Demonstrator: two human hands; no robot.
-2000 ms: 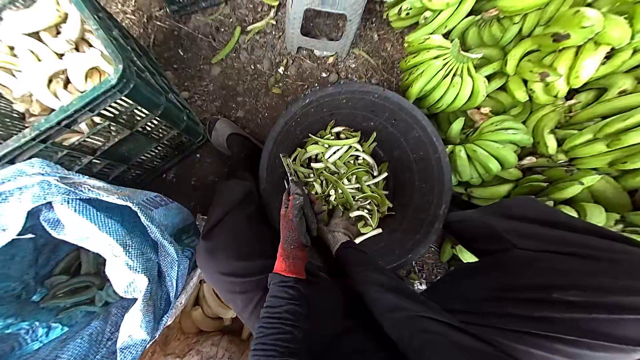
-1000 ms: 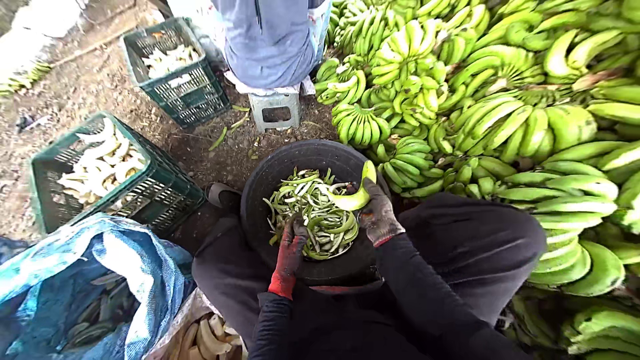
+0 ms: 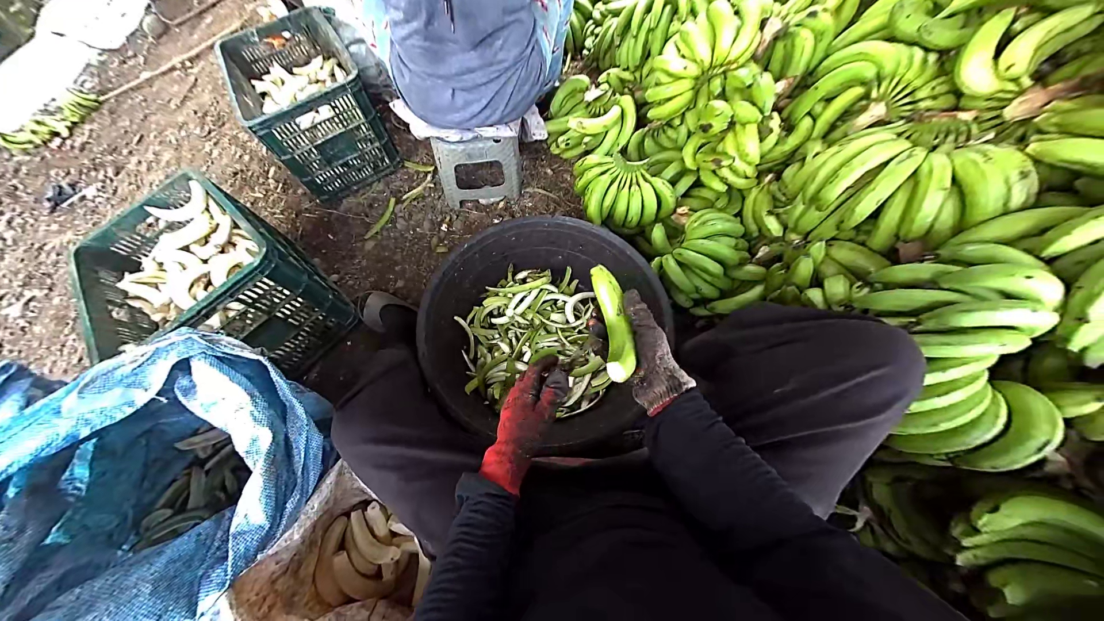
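My right hand [image 3: 653, 358], in a grey knit glove, grips a green banana [image 3: 614, 323] upright over the right part of a round black tub [image 3: 448, 276]. One end of the banana is cut and pale. My left hand [image 3: 532, 410], in a red and dark glove, is over the tub's near side, lower left of the banana and apart from it. Its fingers are bent, and whether they hold something is unclear. Strips of green and white banana peel [image 3: 517, 323] lie in the tub.
Green banana bunches [image 3: 931, 181] are heaped at right. Two green plastic crates [image 3: 302, 293] [image 3: 345, 129] of peeled bananas stand at left. A blue woven sack [image 3: 285, 431] and a sack of peeled bananas [image 3: 371, 552] lie near left. Beyond the tub, a person sits on a grey stool [image 3: 479, 168].
Two seconds ago both hands were together over the tub's peels. By one second ago the right hand held a green banana, tilted; now it is more upright. The view has shifted since the first frame.
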